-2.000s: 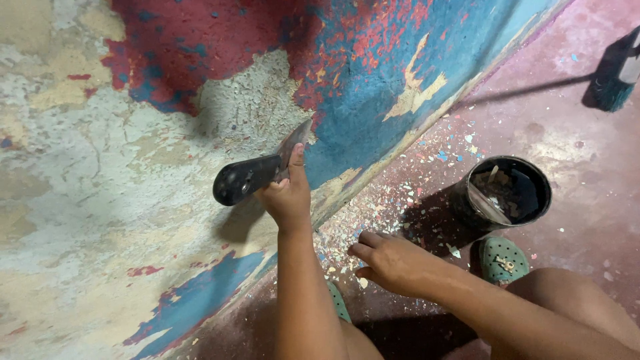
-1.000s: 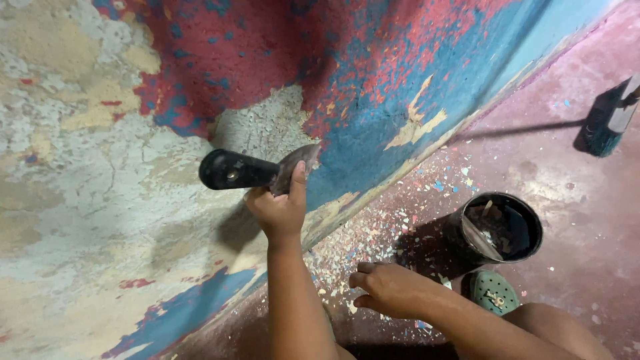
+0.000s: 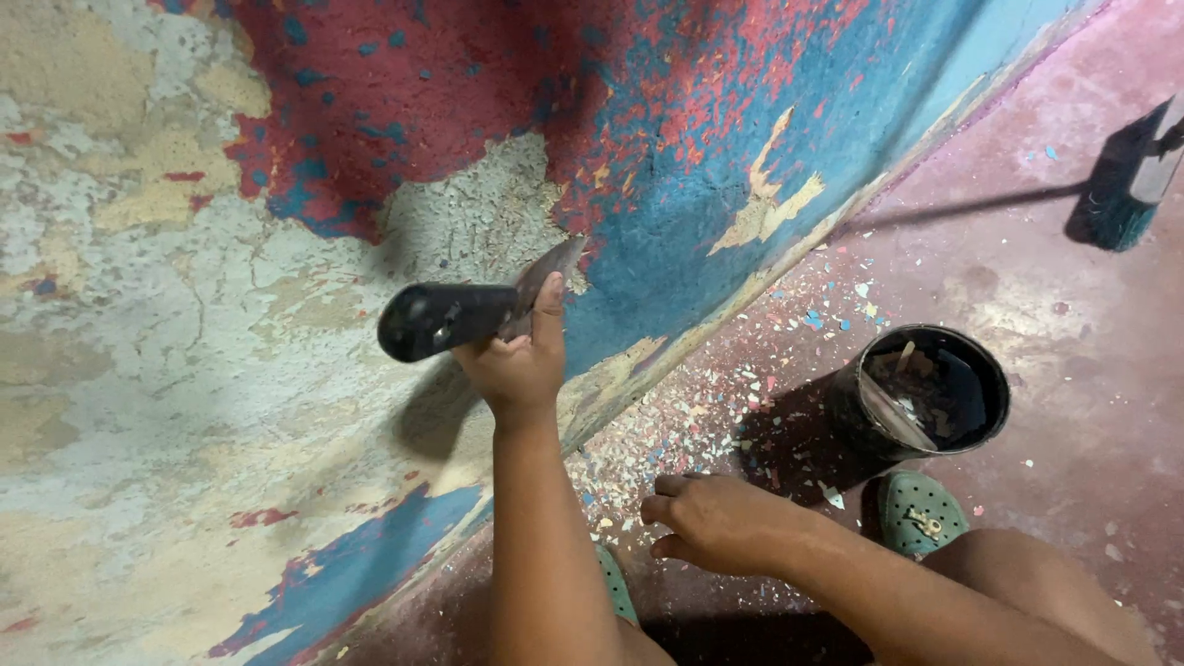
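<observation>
My left hand (image 3: 518,356) grips a scraper with a black handle (image 3: 444,319) and a flat metal blade (image 3: 555,268). The thumb lies along the blade, whose edge is against the wall where bare pale plaster (image 3: 472,217) meets red and blue paint (image 3: 638,231). Fingers partly bent and holding nothing, my right hand (image 3: 721,523) hovers low over paint chips (image 3: 684,425) scattered on the floor along the wall's foot.
A black bucket (image 3: 994,421) with dark liquid, a flat piece and flakes inside stands right of the chips. Beyond it, at the right edge, is a brush (image 3: 1124,199) with dark bristles. Green clogs (image 3: 920,509) are on my feet near the bucket and beside my left forearm.
The scraper's handle has changed its slant slightly in my left hand, while the blade stays at nearly the same patch of wall. My right hand has hardly moved.
</observation>
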